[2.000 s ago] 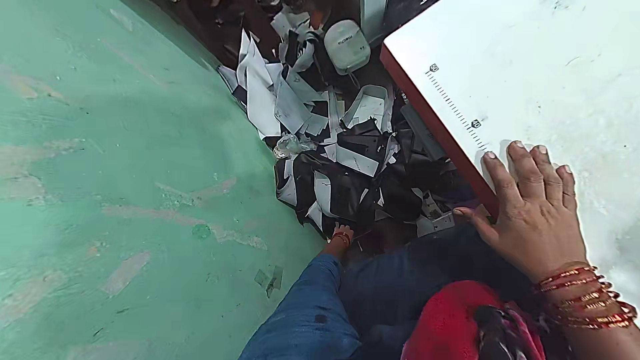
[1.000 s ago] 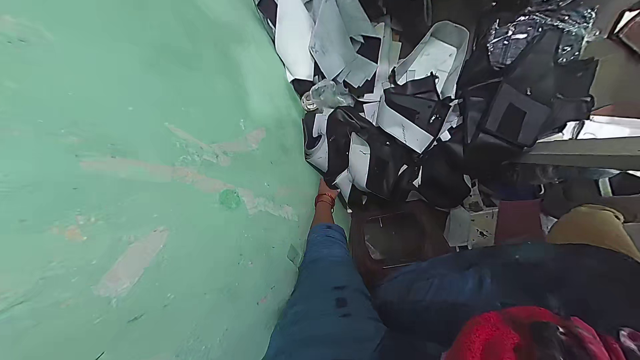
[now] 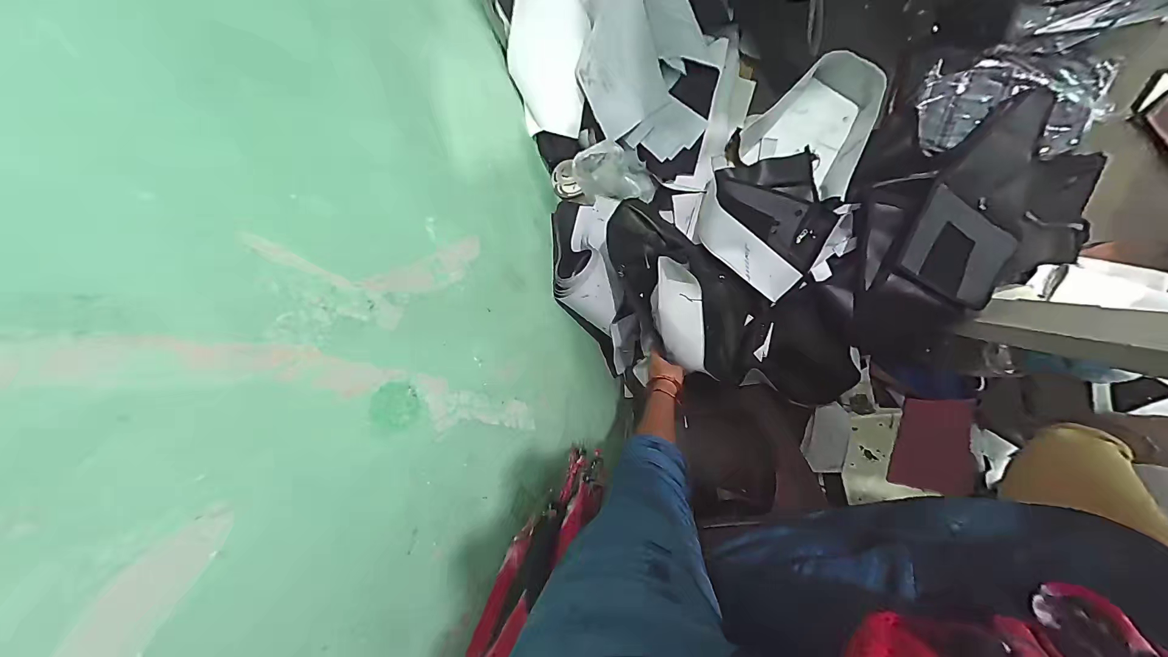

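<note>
My left hand [image 3: 664, 367], with thin bangles at the wrist, reaches down to the lower edge of a heap of scraps beside the green wall. Its fingers are hidden among black sheet material [image 3: 725, 319] and a white piece [image 3: 680, 310], so I cannot tell whether they grip anything. Above the hand lie a clear plastic bag [image 3: 613, 172], a rolled grey-white sheet [image 3: 589, 287] and a white strip bearing writing [image 3: 744, 251]. My right hand is out of the frame.
A green wall [image 3: 274, 228] fills the left side. Red and black bars [image 3: 538, 547] stand against it by my sleeve. At the right are a grey ledge [image 3: 1077, 327], black pieces [image 3: 958, 237], crumpled clear plastic wrap [image 3: 995, 100] and a dark red flat piece [image 3: 931, 447].
The view has swung right and closer to the heap. My right hand, earlier flat on a white board, is out of view. My left hand stays at the heap's lower edge.
</note>
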